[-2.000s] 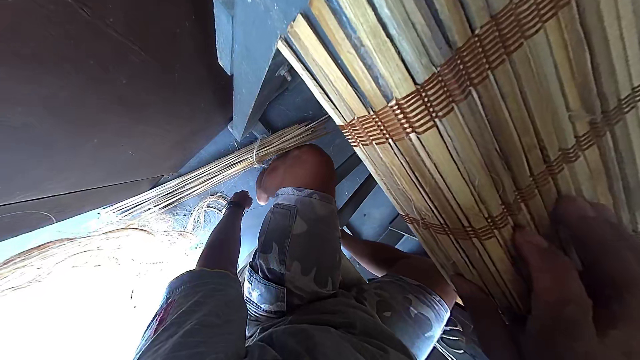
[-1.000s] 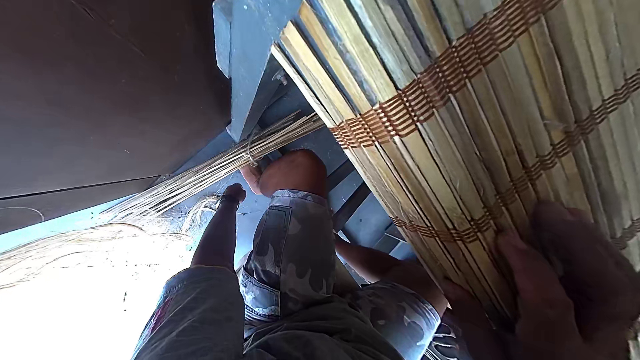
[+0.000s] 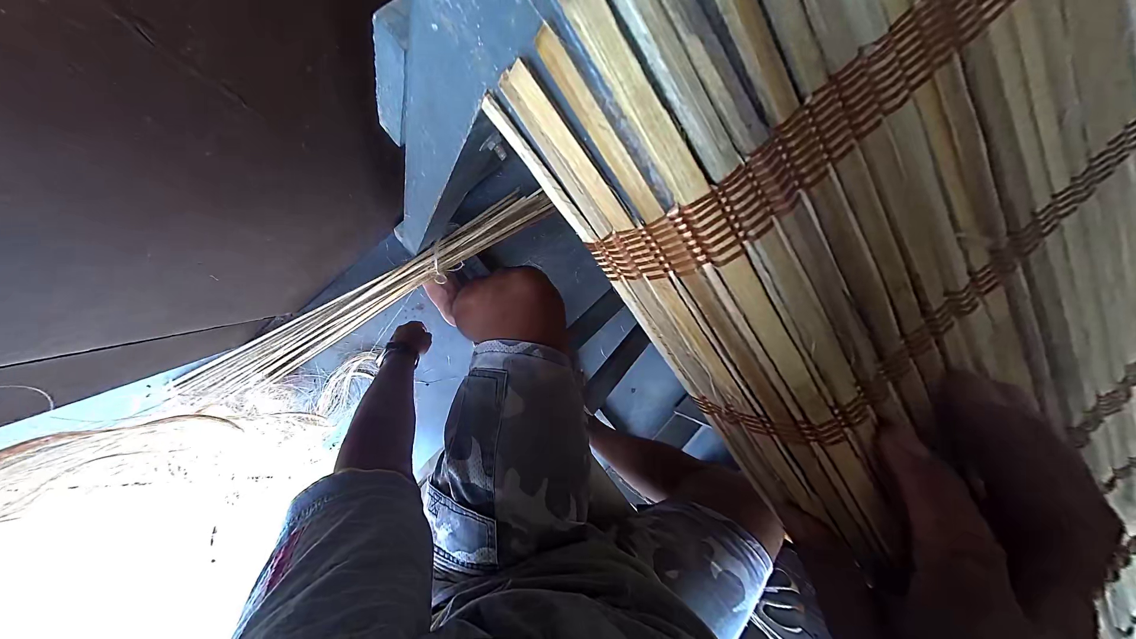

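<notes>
A mat of flat wooden or bamboo slats [image 3: 763, 240], bound by rows of reddish-brown woven cord, slants across the right half of the view. My right hand [image 3: 967, 524] grips its lower part, with the fingers over the slats; the hand is dark and partly blurred. Far lower, beside my bare knee, is my left hand [image 3: 413, 337], with a dark band at the wrist. Its fingers look curled, but whether they hold a strand cannot be made out. Just above it lies a bundle of thin, pale strips [image 3: 382, 297], tied near its upper end, its far tip behind the mat.
A dark brown panel [image 3: 195, 177] fills the upper left. A blue-grey angled support [image 3: 444, 98] with a bolt stands between panel and mat. Loose fibres [image 3: 133, 439] spread over the glaring lower left. My legs in camouflage shorts [image 3: 532, 435] take up the bottom centre.
</notes>
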